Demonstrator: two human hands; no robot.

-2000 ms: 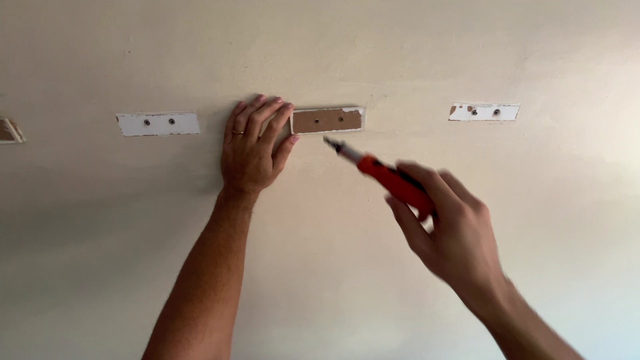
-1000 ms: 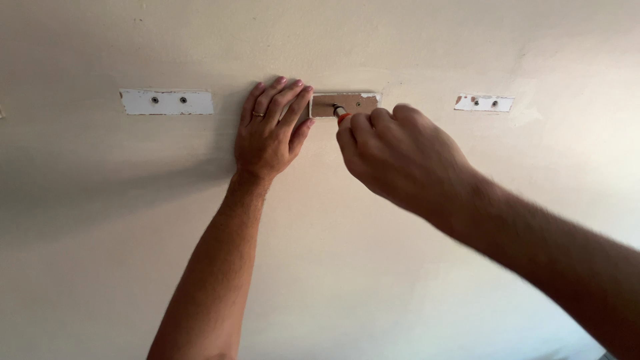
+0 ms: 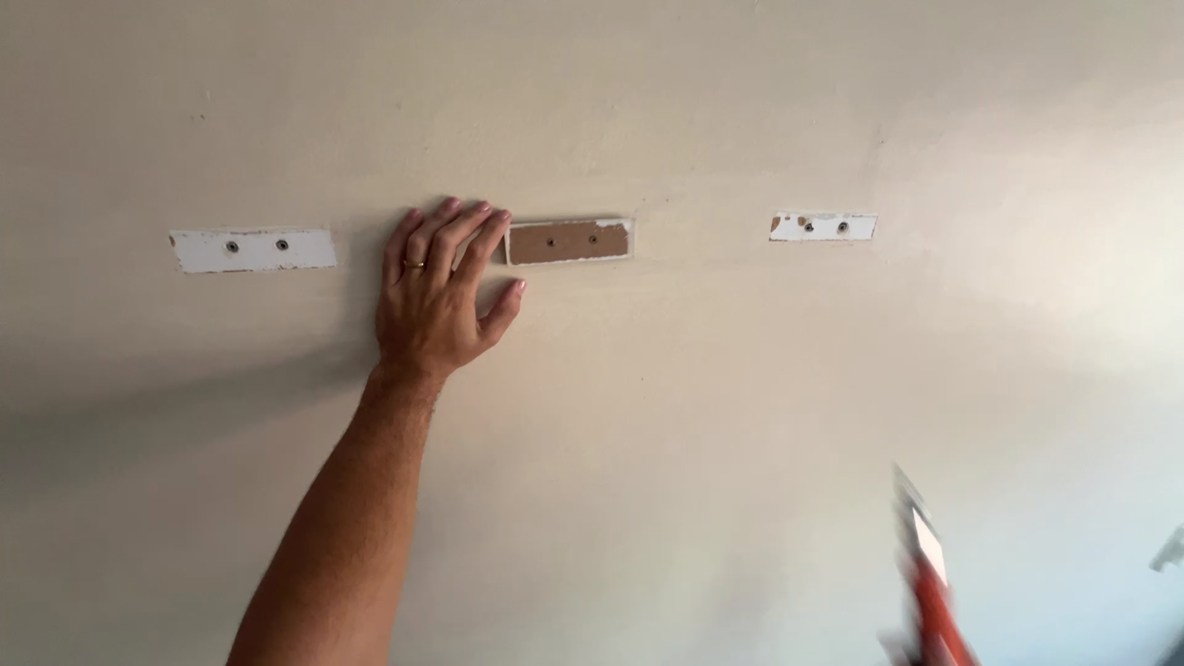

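Note:
My left hand lies flat against the wall, fingers spread, with its index fingertip at the left end of a brown rectangular patch that has two small holes and a chipped white edge. Low at the right, a blurred red-handled tool with a pale metal tip points upward. Only a blurred bit of my right hand shows around its handle at the bottom edge; most of that hand is out of view.
On the beige wall, a white patch with two screw holes is at the left, and a smaller chipped white one at the right. A blurred grey object shows at the right edge.
My right hand has moved away from the brown patch, down to the lower right, with the red-handled tool. My left hand stays on the wall beside the patch.

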